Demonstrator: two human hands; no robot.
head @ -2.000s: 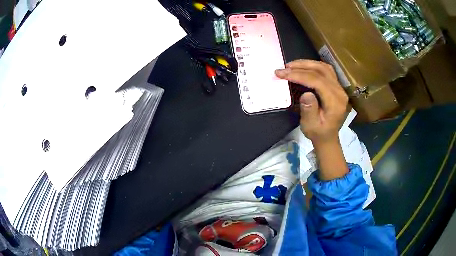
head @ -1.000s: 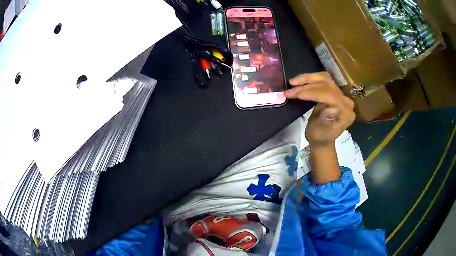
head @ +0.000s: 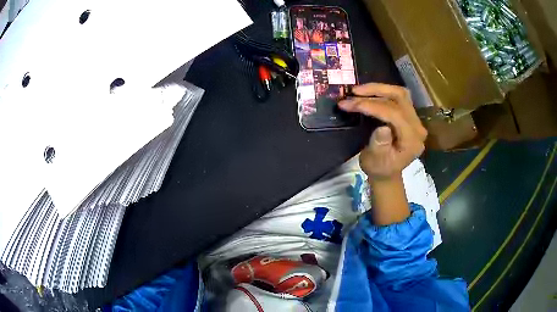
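The smartphone (head: 324, 67) lies face up on the black mat (head: 226, 152), its screen showing a grid of small pictures. My right hand (head: 388, 125) is over the phone's lower right corner, fingers apart, fingertips at the screen, holding nothing. My left hand is not in view; only a blue sleeve shows at the bottom edge. A black AV cable with red and yellow plugs (head: 272, 70) lies just left of the phone. A silver-green battery pair (head: 280, 25) lies by the phone's upper left edge.
A large white card insert (head: 140, 42) lies over a fanned stack of inserts (head: 82, 244) at left. An open brown carton (head: 421, 55) holds many batteries (head: 501, 42) at upper right. White card pieces (head: 421, 189) show below it, above the green floor (head: 470, 213).
The phone screen has changed from a pink list, through a dark pink view, to a picture grid. My right hand drew back to the phone's edge, then moved over its lower corner again.
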